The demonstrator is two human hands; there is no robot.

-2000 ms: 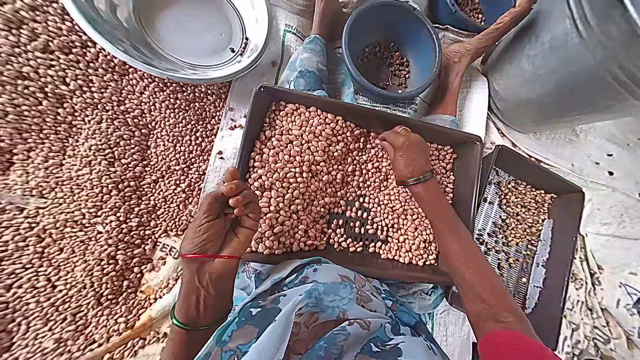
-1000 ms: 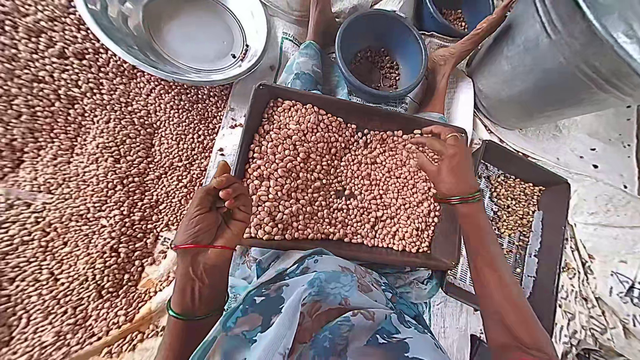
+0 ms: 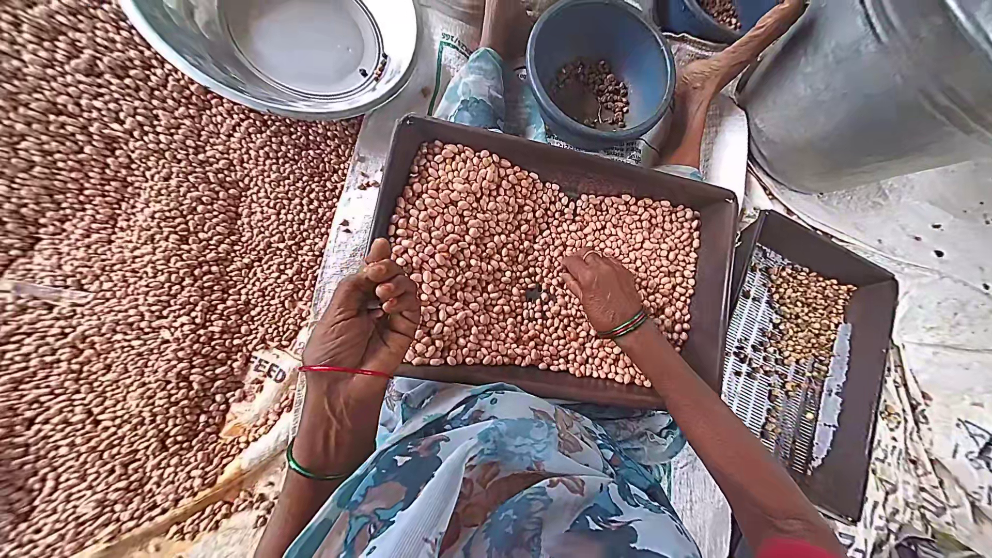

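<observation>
A dark rectangular tray (image 3: 713, 232) lies across my lap, covered with pinkish-tan beans or nuts (image 3: 473, 256). Over its left edge I hold my left hand (image 3: 368, 318), palm up with the fingers curled; whether something small is inside them I cannot tell. My right hand (image 3: 603, 291) is lowered onto the beans right of the middle, its fingertips among them and partly hidden. A small dark patch of the tray's bottom shows just left of those fingertips.
A large heap of the same beans (image 3: 170, 232) covers the left side. Beyond the tray stand a steel basin (image 3: 256, 97), a blue bowl (image 3: 542, 101) with dark bits, another blue bowl (image 3: 690, 23) and a metal drum (image 3: 860, 101). A slotted tray (image 3: 860, 372) with smaller pieces lies right.
My right hand has moved from the tray's right edge, left and nearer, onto the beans. My left hand has stayed at the left edge.
</observation>
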